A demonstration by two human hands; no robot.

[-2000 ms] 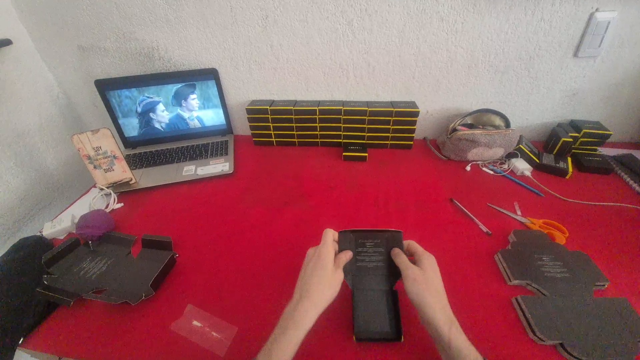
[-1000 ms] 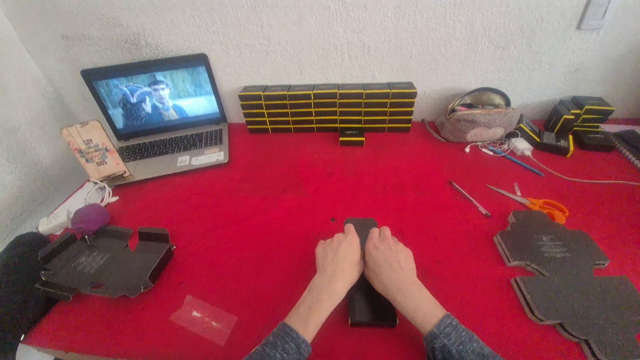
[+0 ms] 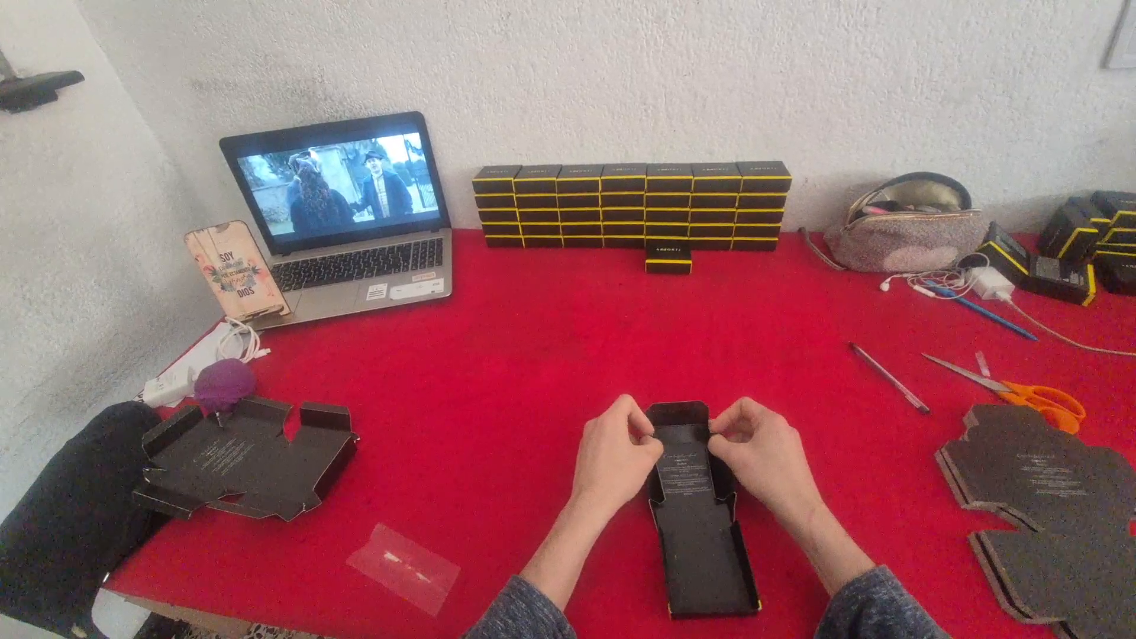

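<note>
A partly folded black cardboard box (image 3: pixel 706 555) lies lengthwise on the red tablecloth in front of me, its near half formed like a tray with yellow at the bottom edge. Printed text shows on the inner panel of its far half. My left hand (image 3: pixel 619 453) pinches the left side wall near the far end, thumb and fingers together. On the opposite wall, my right hand (image 3: pixel 765 454) has a similar pinch. The far end flap stands between both hands. The fingertips partly hide the side walls.
Flat black box blanks (image 3: pixel 1056 479) are stacked at right, near orange-handled scissors (image 3: pixel 1047 399) and a pen (image 3: pixel 890 379). More unfolded blanks (image 3: pixel 240 457) lie left, beside a clear plastic piece (image 3: pixel 404 568). Finished boxes (image 3: pixel 630 209), a laptop (image 3: pixel 355 257) and a pouch (image 3: pixel 905 231) stand behind.
My hands have moved apart from their closed-together position over the box to its two side walls. The far half, flat between my hands two seconds ago, now has raised sides.
</note>
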